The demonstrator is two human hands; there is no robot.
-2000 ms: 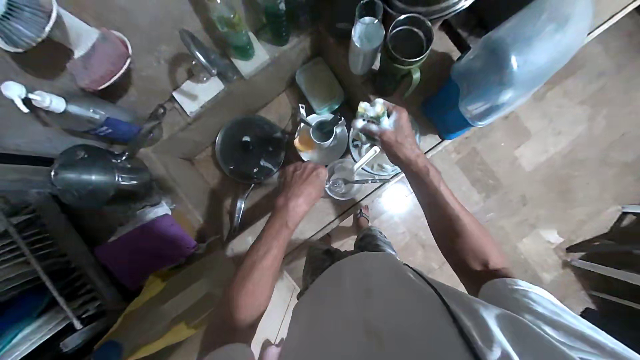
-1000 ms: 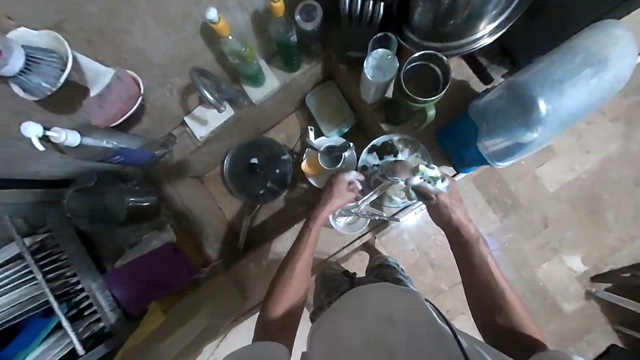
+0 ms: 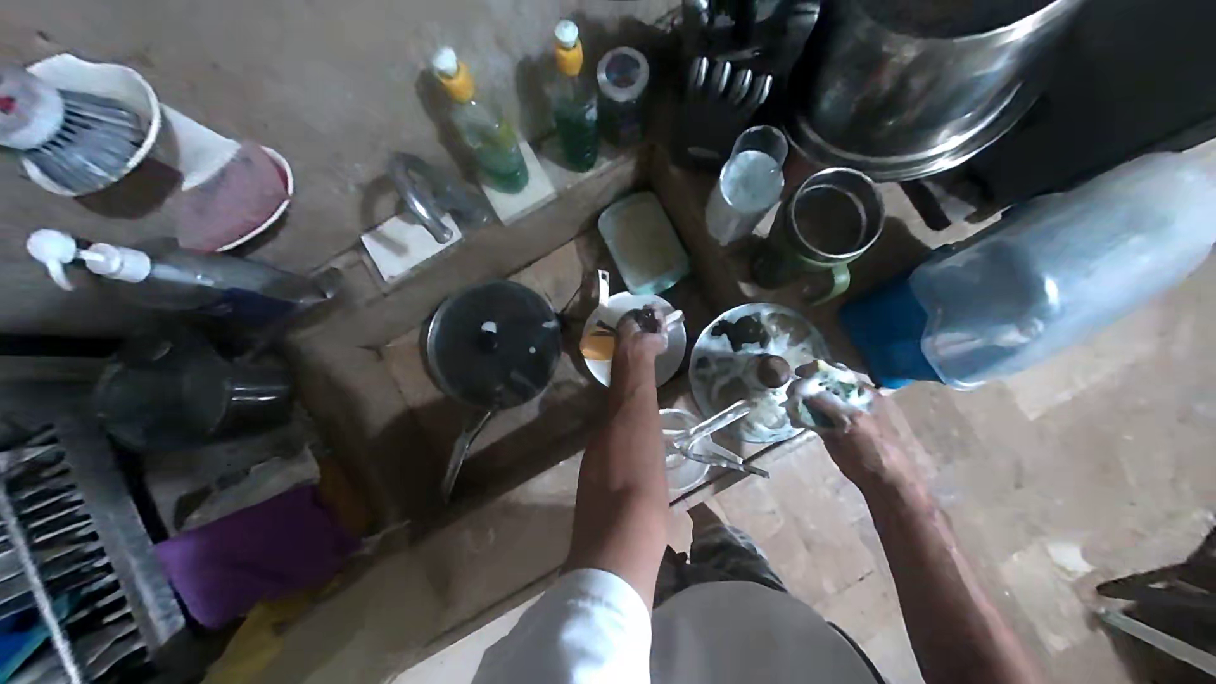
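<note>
My left hand (image 3: 644, 331) reaches into a white bowl (image 3: 622, 370) in the sink, its fingers at a dark utensil there; whether they grip it is unclear. An orange thing (image 3: 597, 346) lies in the same bowl. My right hand (image 3: 841, 408) holds a soapy sponge (image 3: 828, 388) at the right edge of a suds-covered metal plate (image 3: 708, 366). Below that plate, metal utensils (image 3: 712, 429) rest across a small clear bowl (image 3: 686, 470). A dark pan (image 3: 494, 344) with a handle sits in the sink, left of the white bowl.
A faucet (image 3: 423, 204) and two green bottles (image 3: 491, 142) stand behind the sink. To the right are a glass (image 3: 746, 195), a green-handled mug (image 3: 831, 223), a large steel pot (image 3: 931, 85) and a big clear plastic container (image 3: 1064, 275). A dish rack (image 3: 114, 532) is at the left.
My left hand has moved from beside the small clear bowl to the white bowl. My right hand keeps the sponge near the soapy plate.
</note>
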